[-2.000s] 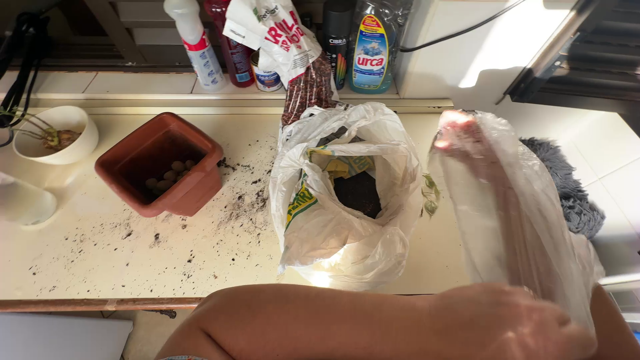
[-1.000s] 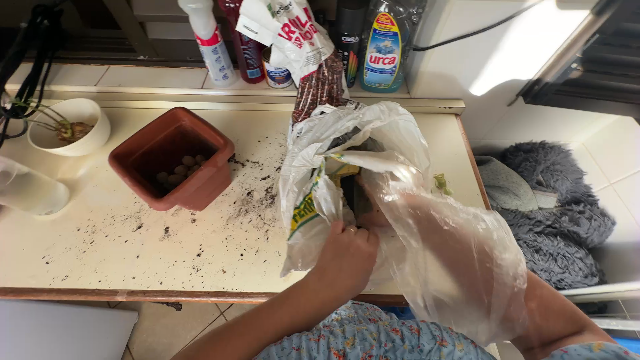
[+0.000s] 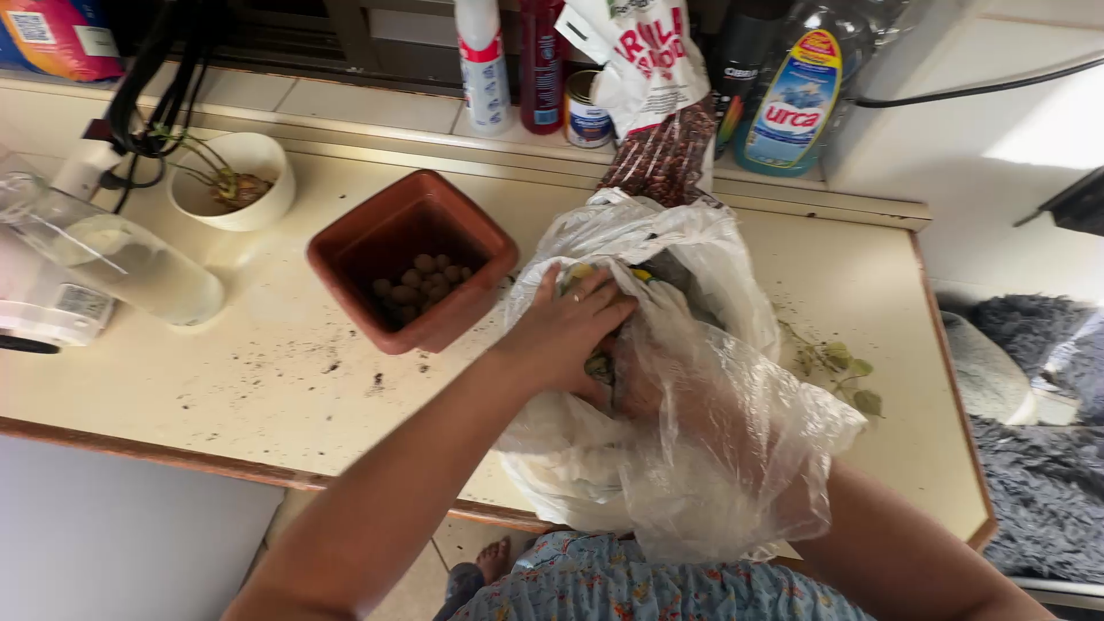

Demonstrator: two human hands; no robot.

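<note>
A white plastic bag (image 3: 552, 466) stands on the cream counter, with a printed bag partly visible inside its mouth. My left hand (image 3: 573, 332) lies at the mouth with its fingers spread over the rim and the inner bag; whether it grips the plastic is unclear. My right hand (image 3: 651, 371) reaches into the mouth, covered by a clear plastic bag (image 3: 733, 466) that reaches along the forearm; its fingers are hidden. To the left, a square terracotta-coloured pot (image 3: 414, 259) holds several small round pebbles (image 3: 418, 280).
A white bowl (image 3: 259, 203) with a sprouting plant and a glass bottle (image 3: 164, 276) are at the left. A bag of brown pellets (image 3: 660, 147) leans behind the white bag. Bottles (image 3: 789, 103) and a can (image 3: 586, 112) line the ledge. Soil crumbs (image 3: 332, 366) and a leafy sprig (image 3: 837, 358) lie on the counter.
The right hand and the clear bag have moved left from beside the white bag into its mouth. The left hand has come to the mouth, its fingers now spread wider than one second ago.
</note>
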